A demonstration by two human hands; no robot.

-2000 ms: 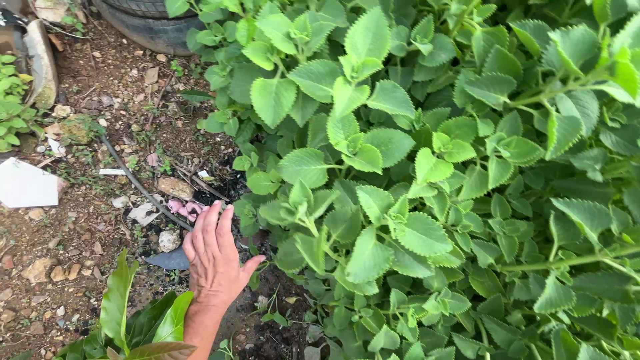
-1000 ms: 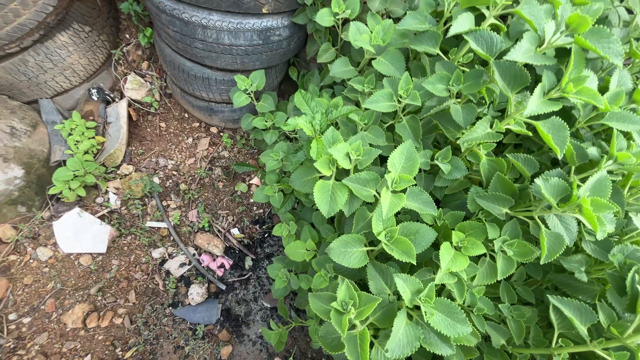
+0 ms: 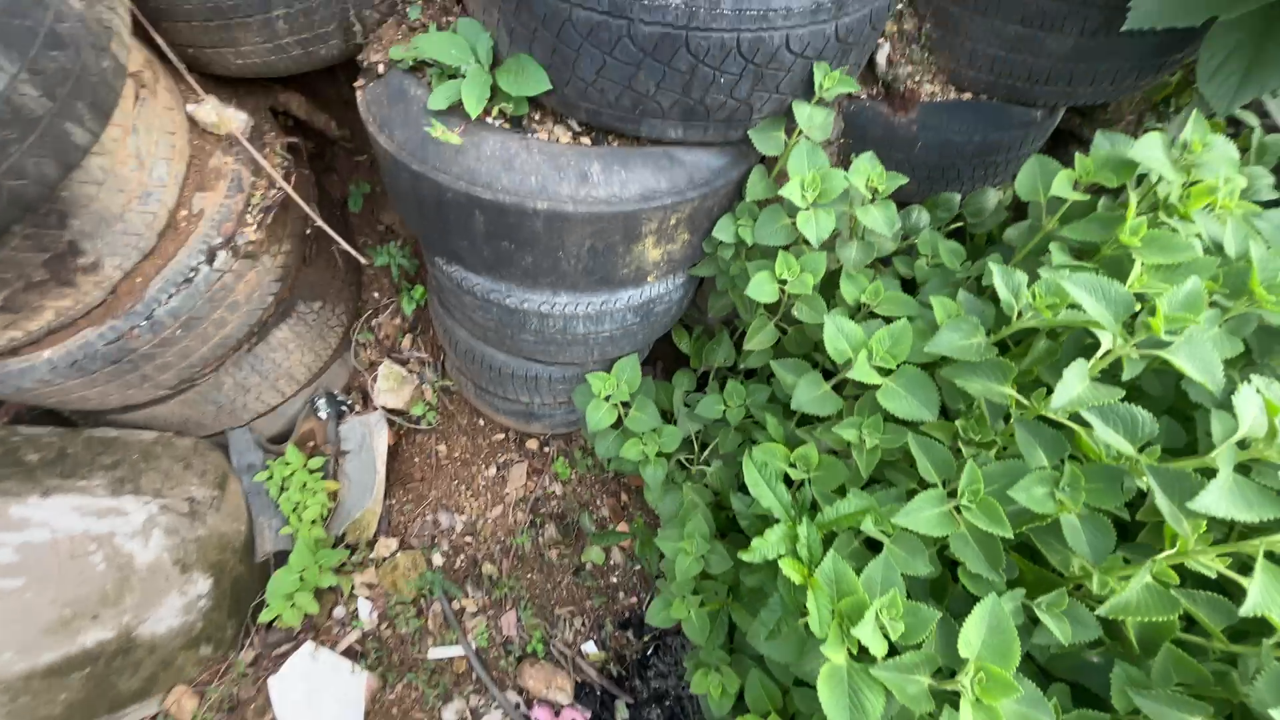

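Observation:
Neither my left hand nor my right hand shows at this moment. A dense bed of green plants with toothed leaves [image 3: 930, 480] fills the right side of the view. Left of it lies stony reddish soil [image 3: 470, 500] with a white angular slab piece [image 3: 318, 684] near the bottom edge. A thin dark hose or stick [image 3: 475, 655] rests on the ground beside a brown stone [image 3: 546, 681]. Part of a pink object [image 3: 560, 712] is cut off at the bottom edge.
Stacked tires [image 3: 560, 310] rise at the centre top, with more worn tires [image 3: 220, 330] at the left and others [image 3: 950, 140] at the upper right. A large mossy boulder [image 3: 120, 570] stands at the lower left, near a small leafy plant [image 3: 300, 540]. A cord [image 3: 290, 190] crosses the left tires.
One hand, over the soil beside the plants two seconds ago, is out of view from the one-second-old frame on. The view has shifted up toward the tires.

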